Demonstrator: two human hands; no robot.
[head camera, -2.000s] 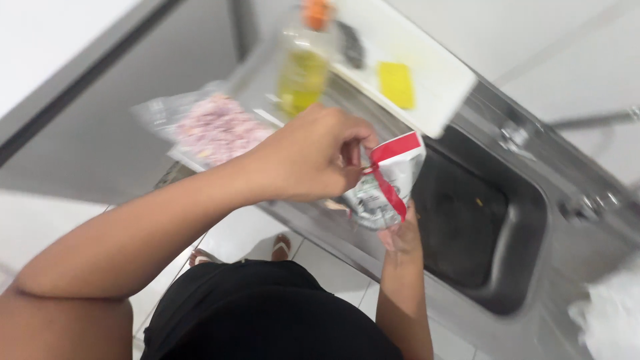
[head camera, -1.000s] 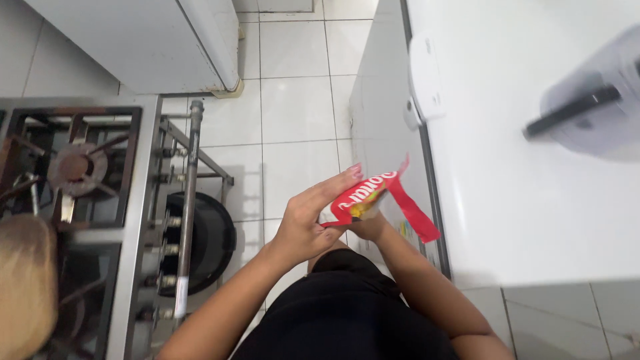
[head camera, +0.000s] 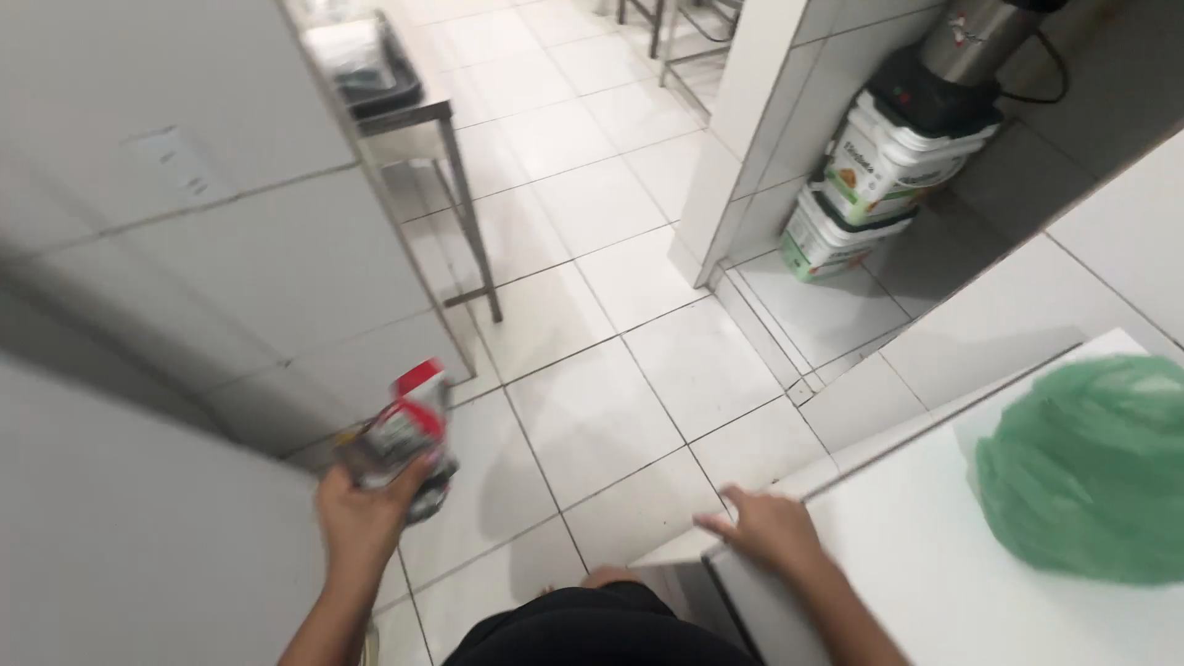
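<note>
My left hand (head camera: 365, 513) grips a red, white and grey printed food packet (head camera: 398, 430) by its lower part, at the lower left of the view; the packet's red end points up. My right hand (head camera: 763, 529) holds nothing and has its thumb and fingers apart. It is beside the edge of a white surface (head camera: 888, 546) at the lower right. On that surface lies a crumpled green plastic bag (head camera: 1091, 467), right of my right hand.
A tiled wall (head camera: 250, 268) stands at the left, with a metal-legged table (head camera: 462, 203) holding a black tray (head camera: 393, 79) behind it. A tiled pillar (head camera: 717, 176) is ahead. Stacked white buckets (head camera: 888, 166) carry a steel-bodied appliance (head camera: 976, 42) in a corner niche.
The view has moved from the sink, past the stove, to a tiled passage. Both hands were at the packet before; now my right hand is off it and my left hand alone holds it.
</note>
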